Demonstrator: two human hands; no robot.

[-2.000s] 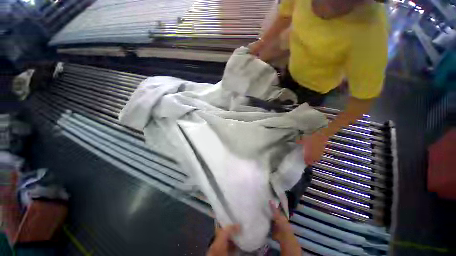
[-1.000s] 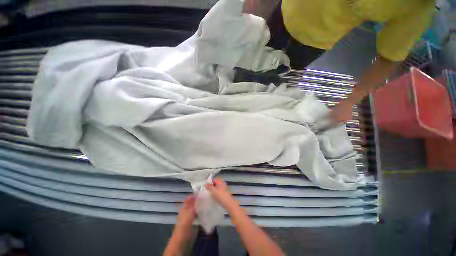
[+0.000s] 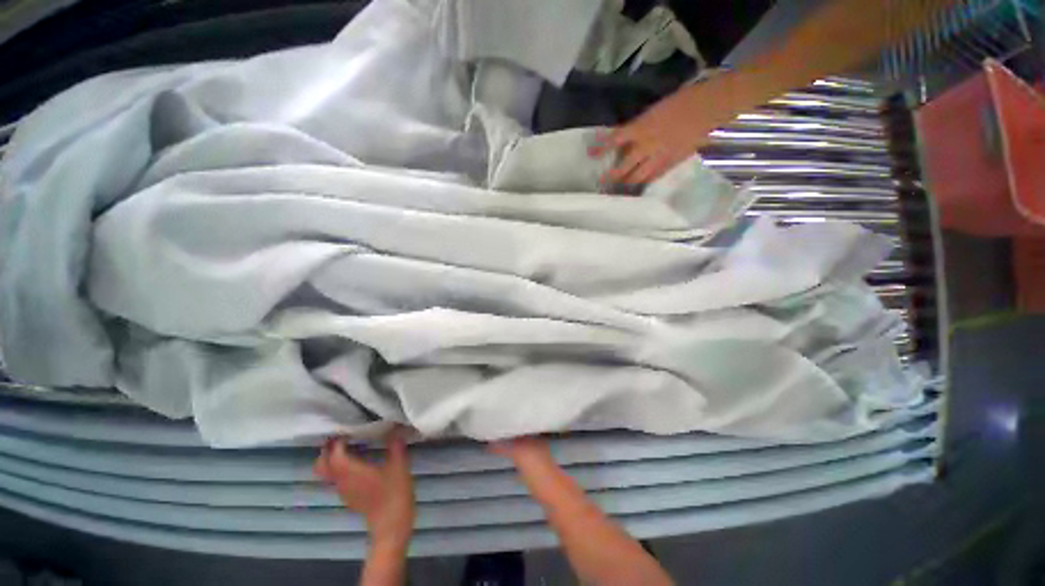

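Observation:
A large pale grey-white curtain panel lies loose and crumpled over the rack. Several pale blue-grey folds run side by side along the near side. My left hand is at the cloth's near edge, left of centre; its thumb touches the edge and its other fingers are spread over the folds. My right hand is at the same edge, right of centre, with its fingertips hidden under the cloth. Whether it grips the cloth cannot be told.
A coworker's hand rests on the cloth at the far side. Bare metal rods show at the right, with the rack end rail beside the floor. An orange-red basket and a teal wire basket stand beyond the rack.
The bunched cloth between my hands is now spread along the folds. My hands have moved apart. The coworker's hand has moved left onto the cloth, and the view is closer to the rack.

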